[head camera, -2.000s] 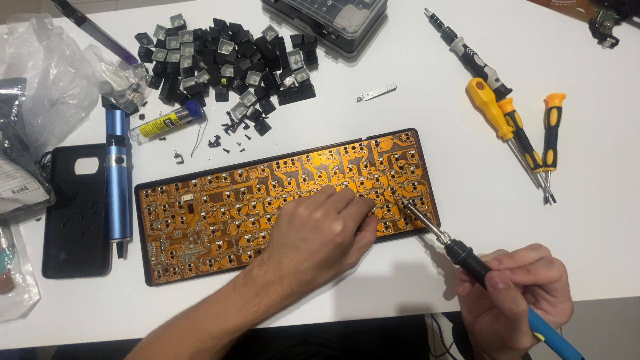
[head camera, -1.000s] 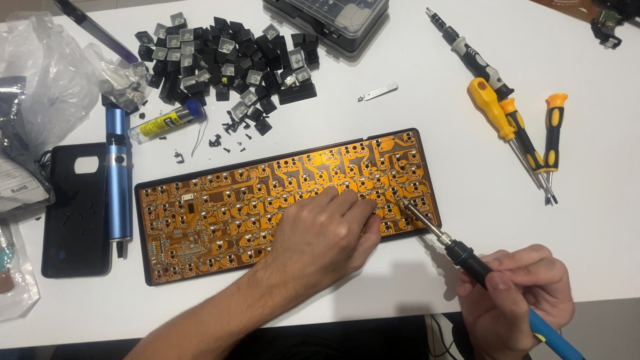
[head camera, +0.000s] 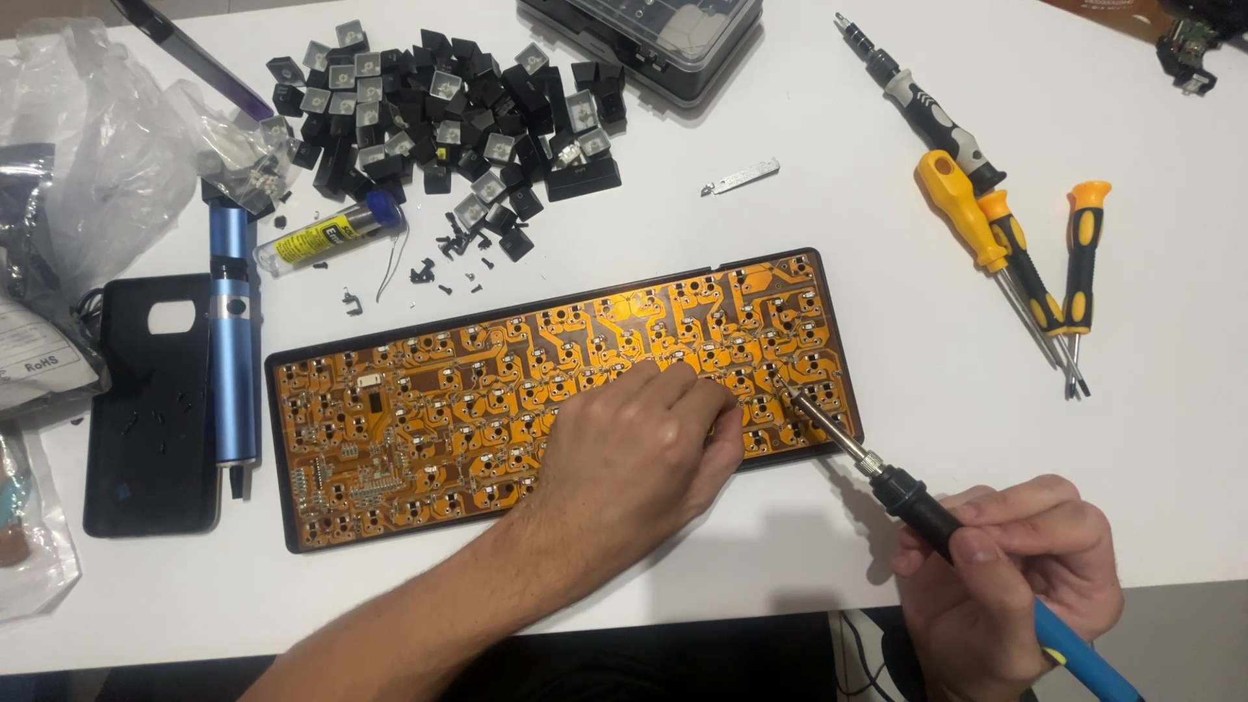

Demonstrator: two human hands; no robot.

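A keyboard circuit board, orange-brown with many solder joints, lies in a black frame on the white table. My right hand grips a soldering iron with a blue and black handle; its tip touches or nearly touches the board's right part. My left hand rests over the middle of the board, fingers bent and thumb near the forefinger. Whether it pinches anything small is hidden. A blue desoldering pump lies left of the board, along a black phone case. A solder tube with a blue cap lies above the board.
Keycaps are heaped behind the board, with tiny black pieces nearby. A plastic organizer box stands behind. Several screwdrivers lie at the right, a small metal strip behind the board, and plastic bags at the left.
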